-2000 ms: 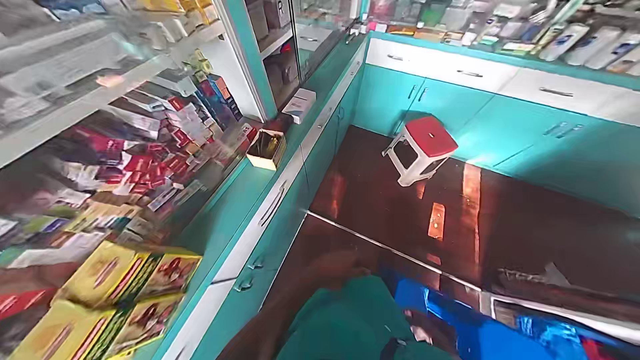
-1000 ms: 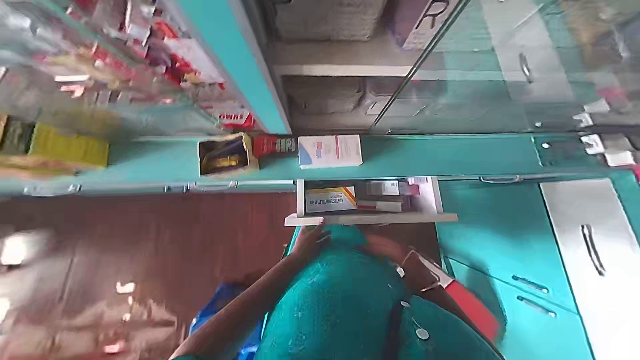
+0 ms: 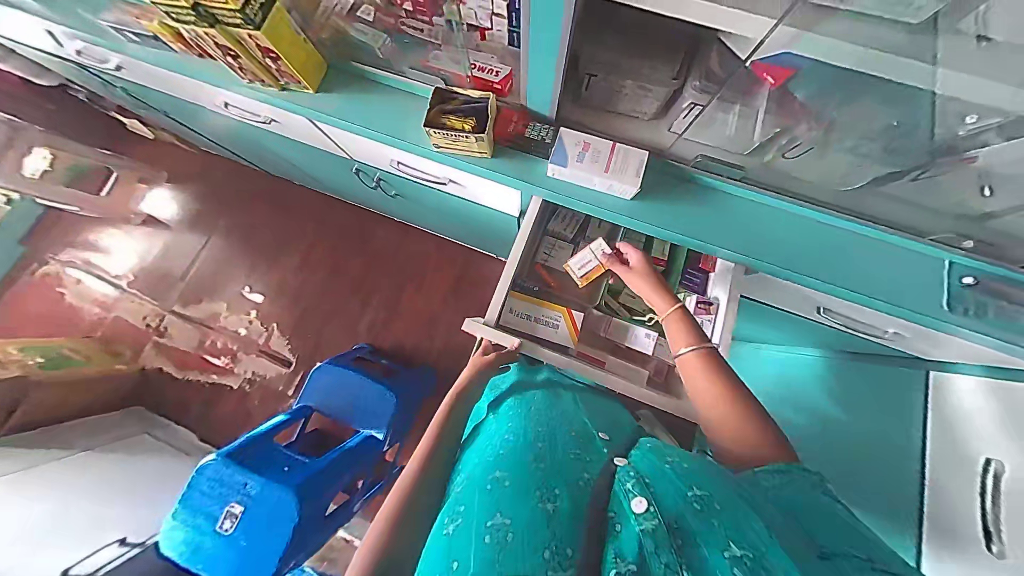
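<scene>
An open drawer (image 3: 480, 326) holds several medicine boxes in front of my body. Over it, my right hand (image 3: 628, 264) grips a small white and yellow medicine carton (image 3: 588, 262) between thumb and fingers. My left hand (image 3: 490, 360) rests at the drawer's front left corner; whether its fingers grip the edge is hard to tell. A larger white, yellow and red tablet box (image 3: 544, 320) lies in the drawer near its front, beside a white box (image 3: 628, 332). Small cartons lie at the back, and dark blue and red ones (image 3: 694, 276) at the right side.
On the teal counter ledge (image 3: 760, 228) stand a white carton (image 3: 598, 162), an opened cardboard box (image 3: 460, 122) with packets and yellow boxes (image 3: 280, 48). Glass cabinet doors (image 3: 864, 104) rise behind. Blue plastic stools (image 3: 240, 496) stand on the floor at lower left.
The drawer, not seen open two seconds ago, stands further out than one second ago. My right hand has moved over its contents and taken hold of a small carton. The view has turned greatly.
</scene>
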